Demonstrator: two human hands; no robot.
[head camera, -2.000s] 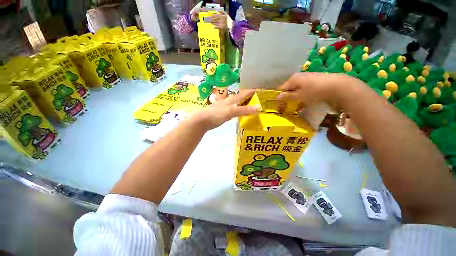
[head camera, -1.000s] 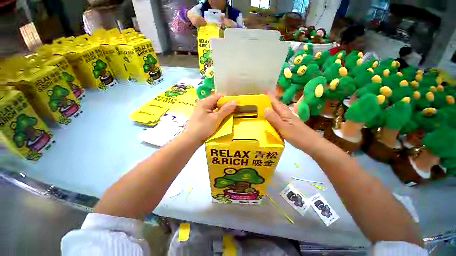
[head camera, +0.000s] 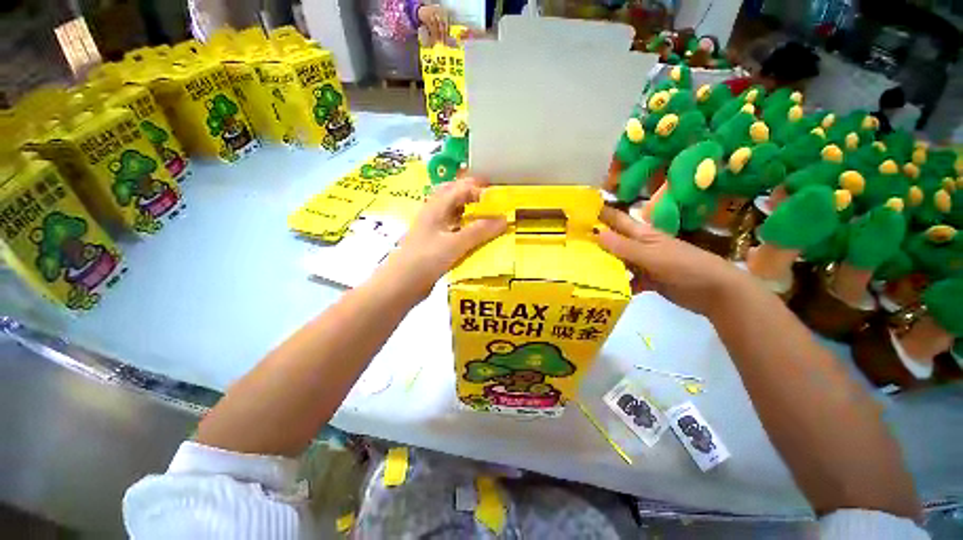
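A yellow gift box (head camera: 536, 343) stands upright on the table in front of me, its printed "RELAX & RICH" side facing me. Its yellow handle panel (head camera: 541, 200) stands up, with an oblong hole. A large white flap (head camera: 551, 100) rises behind it. My left hand (head camera: 449, 230) holds the left end of the handle panel, thumb in front. My right hand (head camera: 660, 253) is at the right side of the box top; its fingers are partly hidden behind the box.
Two printed cards (head camera: 697, 435) and thin scraps lie right of the box. Flat box blanks (head camera: 343, 209) lie behind left. Closed yellow boxes (head camera: 127, 179) stand at left, plush tree toys (head camera: 808, 216) at right. A person's hand (head camera: 431, 19) is across the table, by another yellow box.
From two seconds ago, the right hand has come out of the box top to its right side, and the handle panel now stands up. The box sits further left in view.
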